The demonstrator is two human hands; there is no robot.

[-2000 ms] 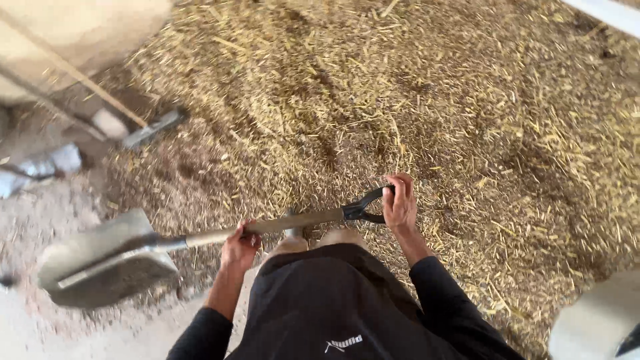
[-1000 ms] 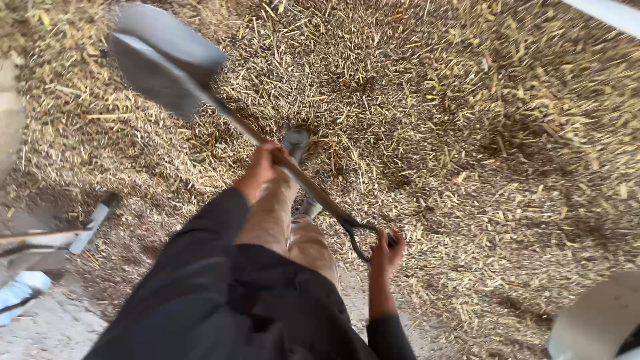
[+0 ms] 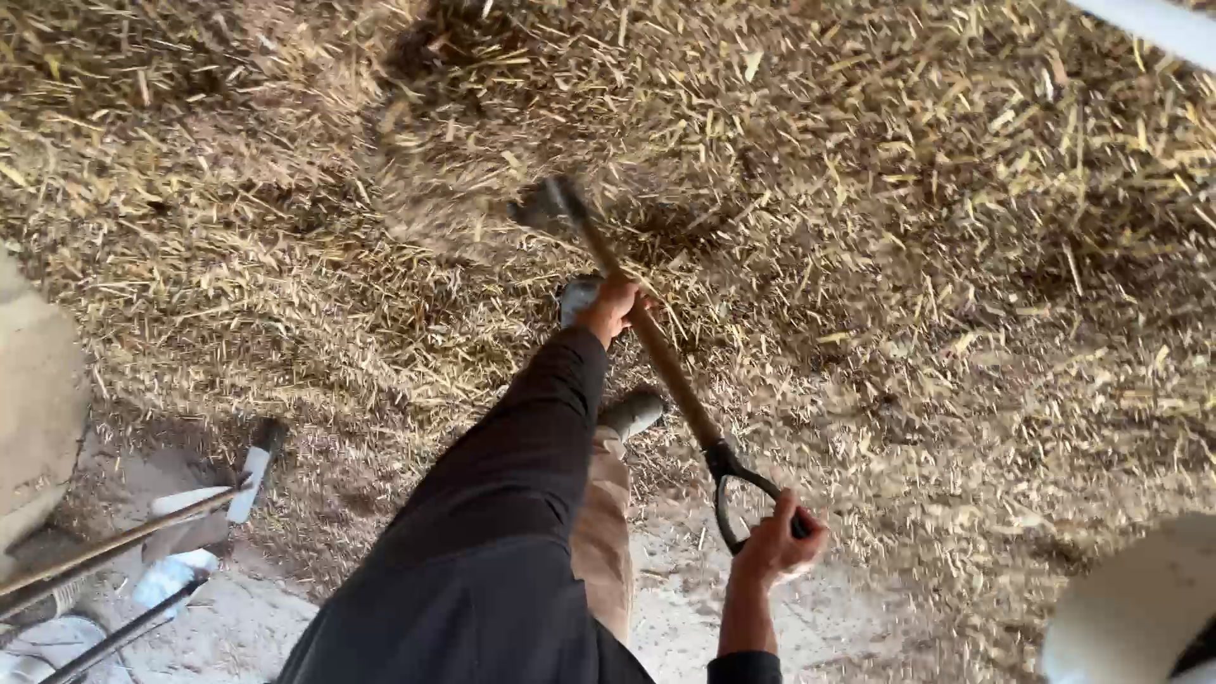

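Observation:
A shovel with a wooden shaft [image 3: 673, 375] slants across the middle of the head view. My left hand [image 3: 616, 306] is closed around the shaft, towards the blade end. At the other end, my right hand [image 3: 781, 543] grips the black D-shaped handle [image 3: 730, 489]. Most of the shovel's blade is hidden; only its dark socket end [image 3: 562, 201] shows, blurred, down at the chopped straw [image 3: 456, 218]. One boot [image 3: 635, 412] stands near the shaft, and part of another shoe shows beside my left hand.
Long-handled tools [image 3: 123, 541] lie at the lower left, one with a broad head [image 3: 255, 473], beside a white bucket [image 3: 66, 646]. A pale rounded object [image 3: 1130, 598] is at the lower right, a white bar [image 3: 1154, 27] at the upper right. Pale floor [image 3: 256, 608] shows below.
The shovel has swung from lying across on the left to pointing away from me, and its blade, earlier in full view, is now down at the straw. Both hands have kept hold of it.

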